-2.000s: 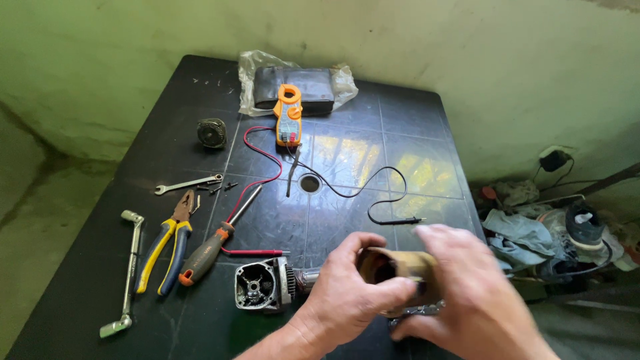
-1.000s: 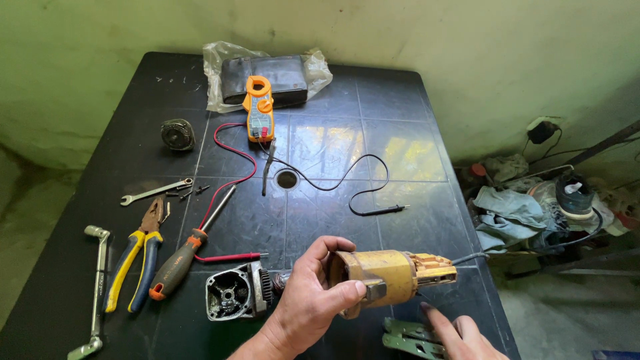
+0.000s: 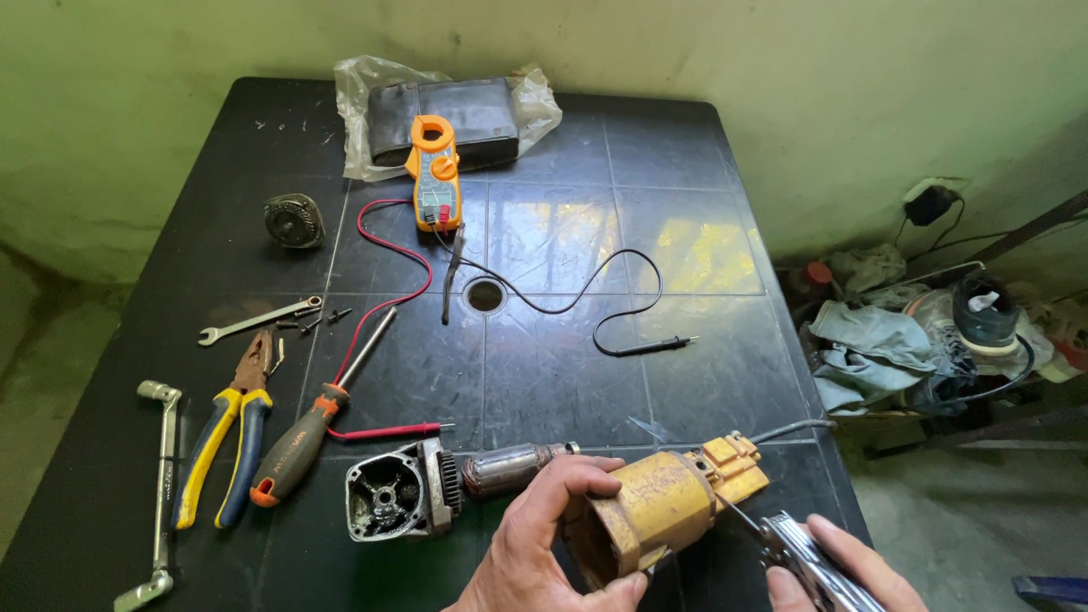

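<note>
My left hand (image 3: 544, 544) grips a worn yellow power-tool motor housing (image 3: 659, 506) by its open end, which faces the lower left. A multi-tool (image 3: 807, 557) with metal handles is in my right hand (image 3: 858, 565), and its thin blade or driver tip touches the housing near its rear. A grey cord (image 3: 790, 427) runs out of that rear end. Left of the housing lie the motor armature (image 3: 510, 467) and a metal gear head (image 3: 399, 493) with its cavity facing me. The inside of the housing is mostly dark.
Left on the black table (image 3: 544, 382) lie a screwdriver (image 3: 306, 442), pliers (image 3: 234, 425), a combination wrench (image 3: 259, 320), a socket wrench (image 3: 166, 484), screws (image 3: 314, 321) and a round metal part (image 3: 293, 221). Farther back are an orange clamp meter (image 3: 437, 174) with leads and a black case (image 3: 463, 119).
The multi-tool, on the table beside my right hand a second ago, is now held in that hand against the housing. Two seconds ago both hands were at the housing.
</note>
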